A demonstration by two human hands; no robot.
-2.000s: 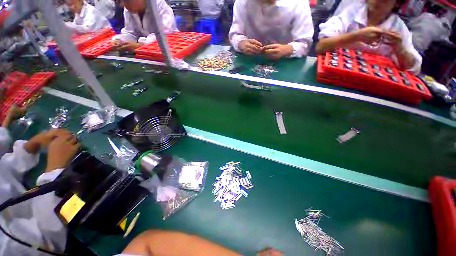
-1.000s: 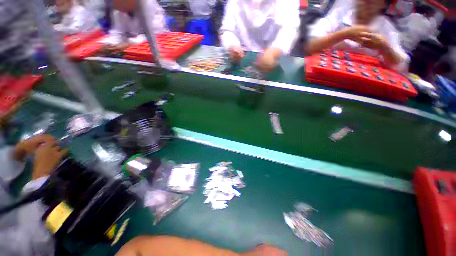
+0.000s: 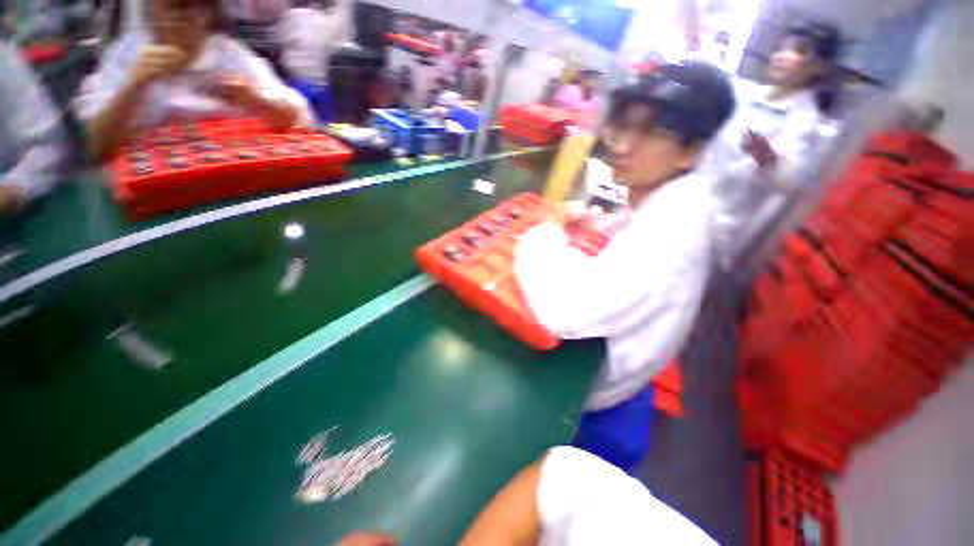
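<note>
A loose heap of small thin silver parts (image 3: 347, 469) lies on the green bench top, left of the picture's middle. A blurred bit of skin from a hand shows at the bottom edge below it; I cannot tell which hand it is. My right forearm, in a white sleeve, enters at the bottom right of that, with its hand end cut off by the edge. What either hand holds is hidden. Two silver-grey band-like pieces lie on the dark-green belt, one at the left (image 3: 139, 347) and one farther back (image 3: 292, 275).
A person in white leans over a red compartment tray (image 3: 486, 261) at the bench's right end. Tall red tray stacks (image 3: 854, 320) stand at the right. A pale rail (image 3: 246, 400) divides bench and belt. Another red tray (image 3: 230, 160), workers and a blue box (image 3: 406, 130) are across the belt.
The view has swung right. The silver heap and belt pieces now show farther left. The bags, fan, black unit and left-hand heap have left the picture. My white-sleeved right forearm has appeared.
</note>
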